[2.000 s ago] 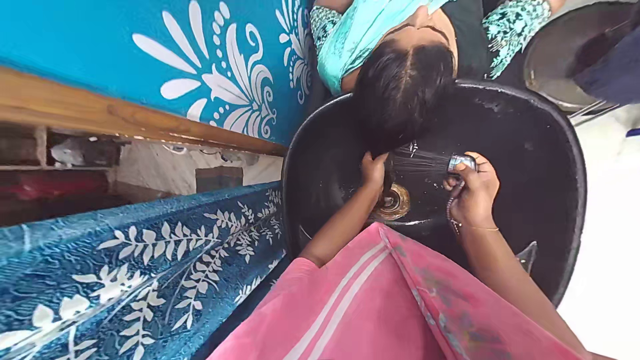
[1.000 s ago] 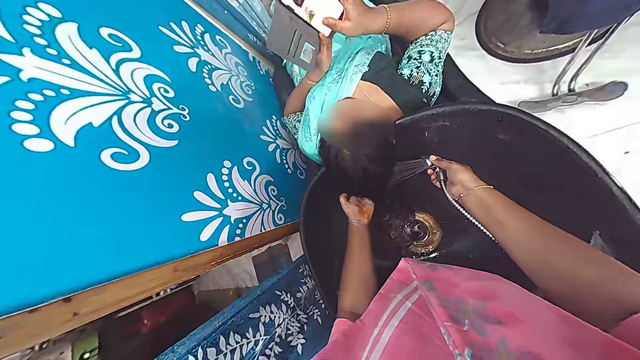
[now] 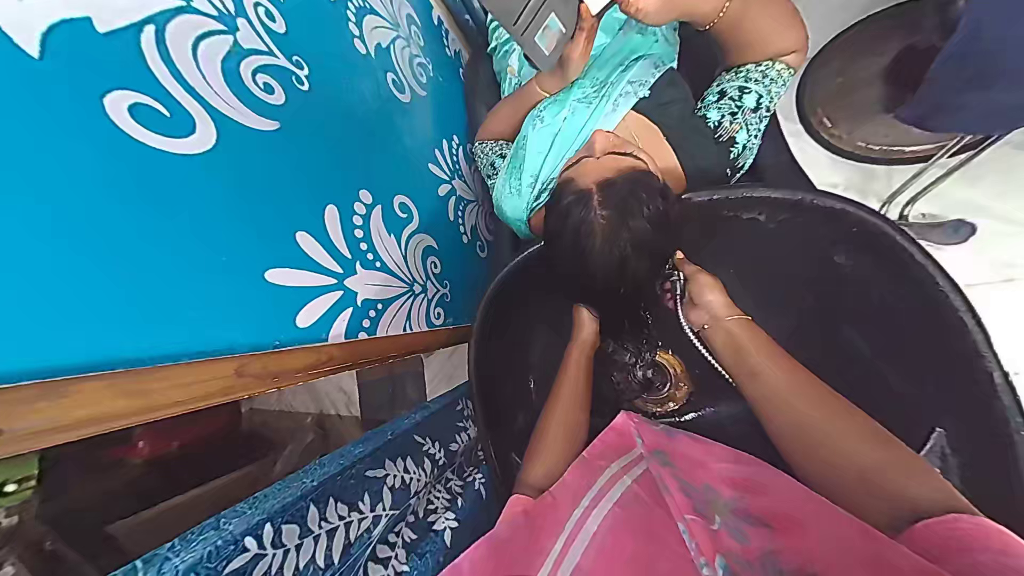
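A person leans back with dark wet hair (image 3: 612,240) hanging into a black wash basin (image 3: 848,320). My left hand (image 3: 586,324) is at the lower left side of the hair, its fingers partly hidden by the strands. On the other side, my right hand (image 3: 700,294) grips a spray hose handle (image 3: 676,282) close against the hair. The ribbed metal hose (image 3: 698,340) runs down from it beside my wrist. Below the hair ends is a brass-coloured drain (image 3: 666,382), with wet strands or water beside it.
The reclining person's hands hold a phone in a grey case (image 3: 540,28). A blue panel with white floral patterns (image 3: 320,184) and a wooden edge (image 3: 224,384) stands at the left. At the upper right are a round dark stool or chair base (image 3: 860,88) and metal legs.
My right hand has brought the sprayer from right of the hair in against its side. My left hand remains at the hair. The view has shifted considerably.
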